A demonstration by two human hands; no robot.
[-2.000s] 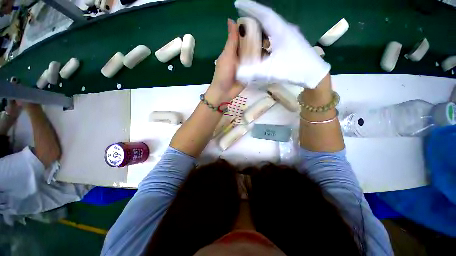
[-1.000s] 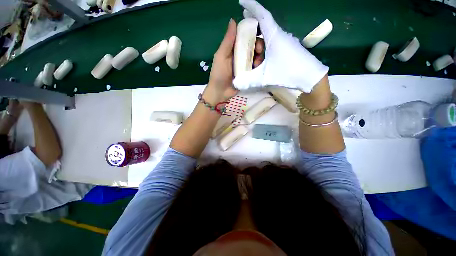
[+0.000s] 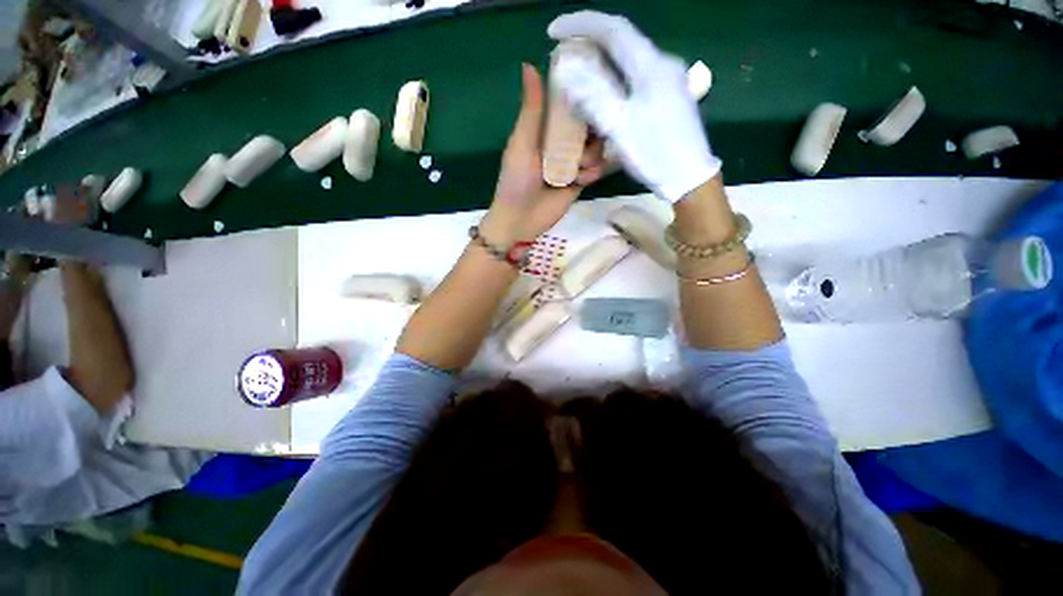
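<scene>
A cream plastic housing (image 3: pixel 564 146) is held upright over the near edge of the green belt. My bare left hand (image 3: pixel 536 175) holds it from the left and below. My right hand (image 3: pixel 641 111), in a white glove, lies over its upper right side, slightly blurred. Several housings (image 3: pixel 596 267) lie on the white bench between my forearms, beside a sheet with red marks (image 3: pixel 546 256). A grey-green block (image 3: pixel 624 317) lies to their right. Another housing (image 3: pixel 382 288) lies left of my left forearm.
The green conveyor belt (image 3: pixel 466 70) carries several spaced housings (image 3: pixel 819 137) and small white bits. A dark red can (image 3: pixel 291 376) stands at left. A clear bottle (image 3: pixel 909 279) lies at right beside blue fabric (image 3: pixel 1037 338). Another person's arm (image 3: pixel 93 332) is at far left.
The belt housings have moved left, and one with a dark spot now shows left of my hands. My gloved hand has shifted from the held housing's right side to over its upper part.
</scene>
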